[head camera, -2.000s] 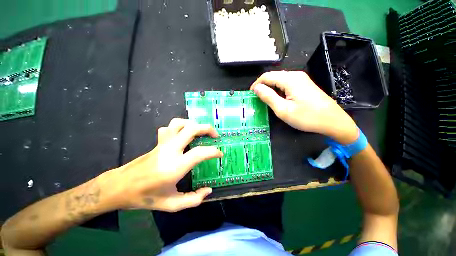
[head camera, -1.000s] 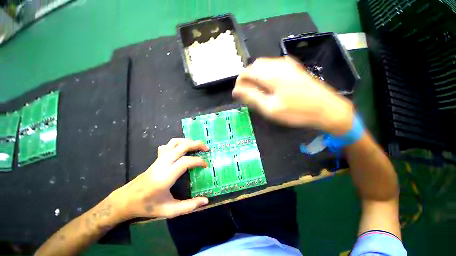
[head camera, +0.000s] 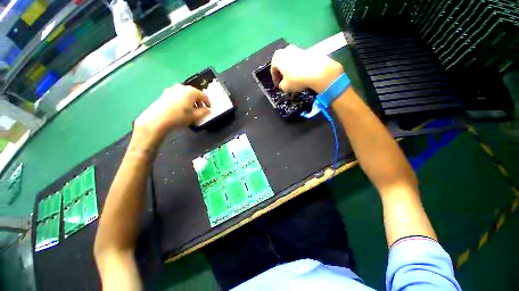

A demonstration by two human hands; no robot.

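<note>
A green PCB panel (head camera: 233,181) with board sections in two rows lies on the black mat near the wood edge, with no hand on it. My left hand (head camera: 173,108) is at the bin of white parts (head camera: 219,98), fingertips curled over the white heap. My right hand (head camera: 301,71), with a blue wrist strap (head camera: 334,90), reaches into the bin of black parts (head camera: 293,106). The fingertips of both hands are partly hidden, and I cannot tell whether either holds a part.
Two more green panels (head camera: 79,200) lie on the mat (head camera: 176,196) at the left. A black slotted rack (head camera: 398,74) with upright boards stands at the right. A green surface (head camera: 250,37) runs beyond the mat. Yellow-black tape marks the floor at the lower right.
My left hand has let go of the panel and moved up to the white parts bin. My right hand has moved into the black parts bin. The view has turned and shifted.
</note>
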